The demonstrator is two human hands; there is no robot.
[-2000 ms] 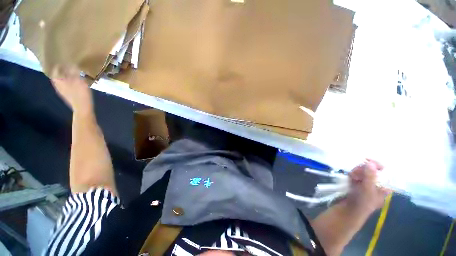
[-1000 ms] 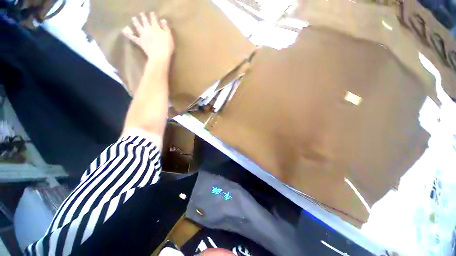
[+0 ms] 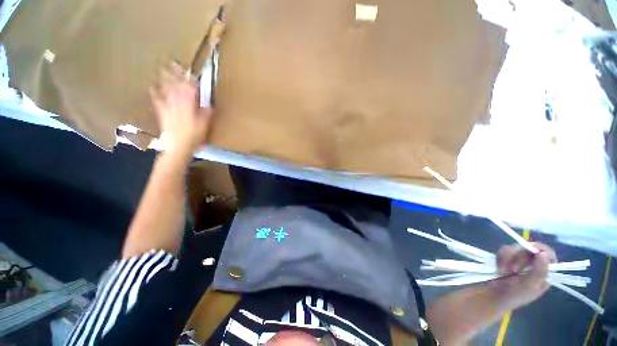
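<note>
A large brown cut panel (image 3: 352, 88) lies on the table in front of me. A second brown panel (image 3: 88, 61) lies to its left, with white and brown layered edges (image 3: 206, 81) showing between them. My left hand (image 3: 177, 108) is slightly blurred and rests palm down at the left panel's edge by this gap; I see nothing held in it. My right hand (image 3: 528, 270) is off the table's front edge at the lower right, closed around a loose bundle of white strips (image 3: 460, 265). One thin white strip (image 3: 438, 178) lies at the large panel's lower right corner.
The white table cover (image 3: 534, 169) shows on the right and along the front edge. A small open brown box (image 3: 211, 196) stands below the table edge. Small pale labels (image 3: 366, 12) sit on the panels. Metal bars (image 3: 47, 307) are at the lower left, and yellow lines (image 3: 504, 328) mark the dark floor.
The view has swung back right, bringing my right hand with the strips into view again. My left hand has moved from the left panel's face to its edge beside the gap.
</note>
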